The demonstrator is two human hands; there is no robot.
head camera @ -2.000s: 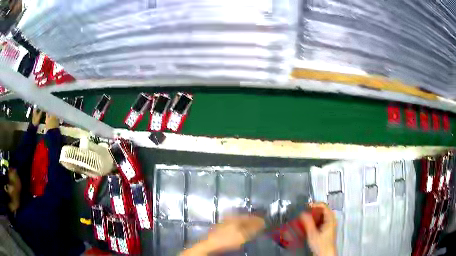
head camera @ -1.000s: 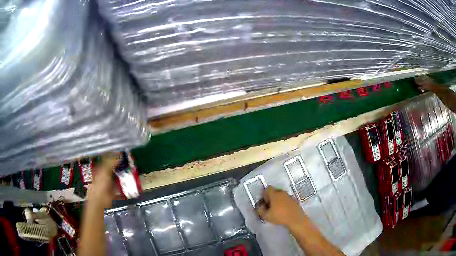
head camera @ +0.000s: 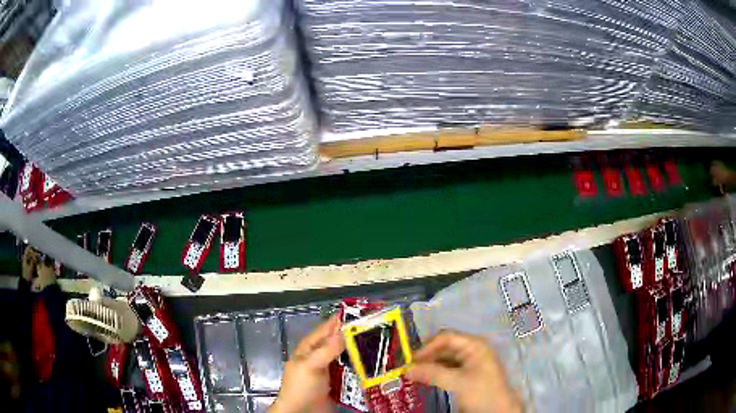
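Observation:
My left hand (head camera: 311, 373) holds a red keypad phone (head camera: 395, 397) upright over the clear blister tray (head camera: 262, 355). A yellow square frame (head camera: 351, 348) surrounds the phone's dark screen. My right hand (head camera: 464, 373) has its fingertips at the frame's right edge; a thin pale strip slants across the screen inside it. Another red phone shows partly behind, near my left fingers. The milky white parts tray (head camera: 549, 355) lies to the right with two phone-shaped front films, one (head camera: 522, 305) nearer and one (head camera: 571, 281) farther.
The green conveyor (head camera: 403, 210) crosses behind, with phones at left and red phones face down at right. Piled phones lie left (head camera: 165, 371) and right (head camera: 662, 323). A small fan (head camera: 101, 319) stands left. Stacked trays (head camera: 484, 64) rise above. Other people's hands show at both sides.
My left hand has come back from the belt to the middle with a phone. My right hand has left the white tray, where one film is gone. The yellow frame now shows around the screen.

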